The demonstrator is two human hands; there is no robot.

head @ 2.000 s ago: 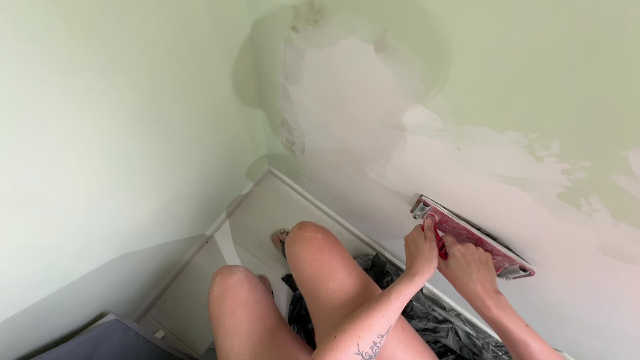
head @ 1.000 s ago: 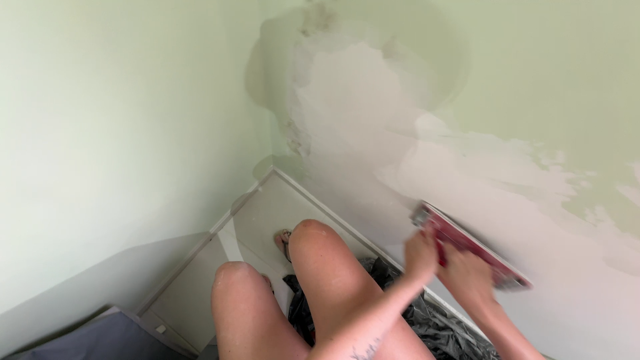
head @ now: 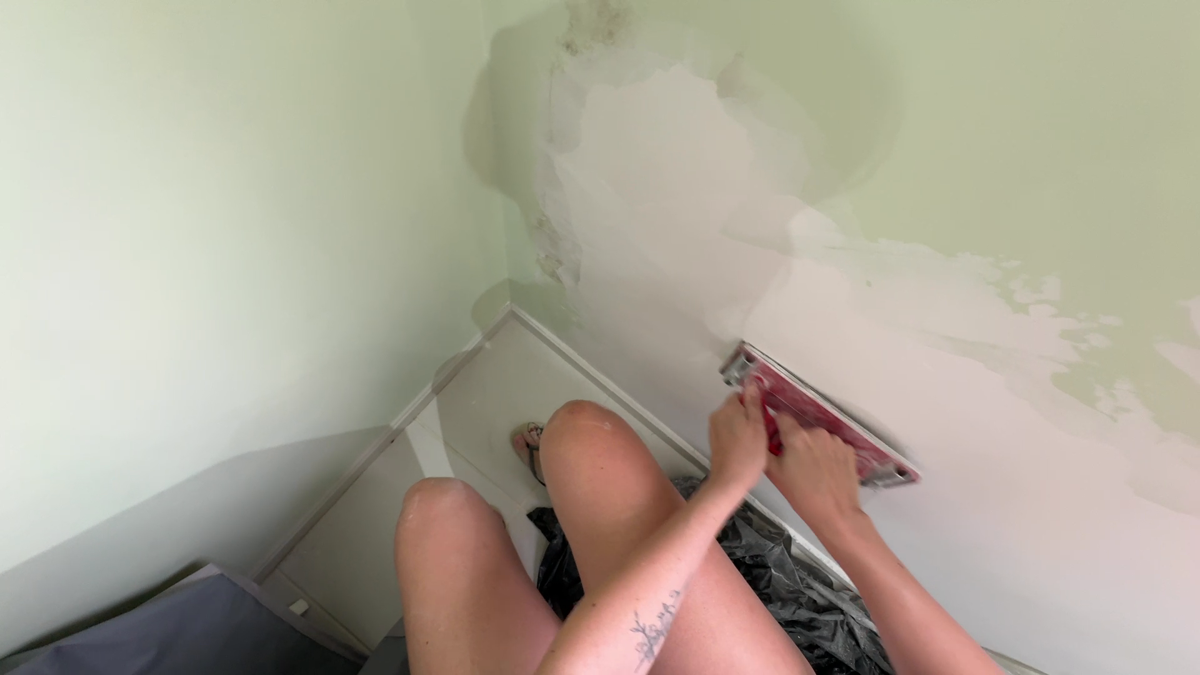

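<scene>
A red hand sander (head: 834,417) with metal clamps at both ends lies against the wall, tilted down to the right. My left hand (head: 739,439) is closed around its red handle near the upper left end. My right hand (head: 817,469) grips the same tool just to the right, fingers over the handle and the red plate; its palm side is hidden. Around the sander the wall bears a broad patch of pale filler (head: 675,187) over green paint, with rough, darker spots near the corner.
Black plastic sheeting (head: 797,600) lies crumpled along the white baseboard (head: 600,375) by my legs. Light floor tiles (head: 487,384) reach into the room corner. A grey-blue fabric-like object (head: 187,628) stands at the lower left, near a small white piece (head: 299,607) on the floor.
Both hands stay on the sander, which remains against the same lower part of the wall. It has shifted only slightly; hands and tool were blurred a second ago.
</scene>
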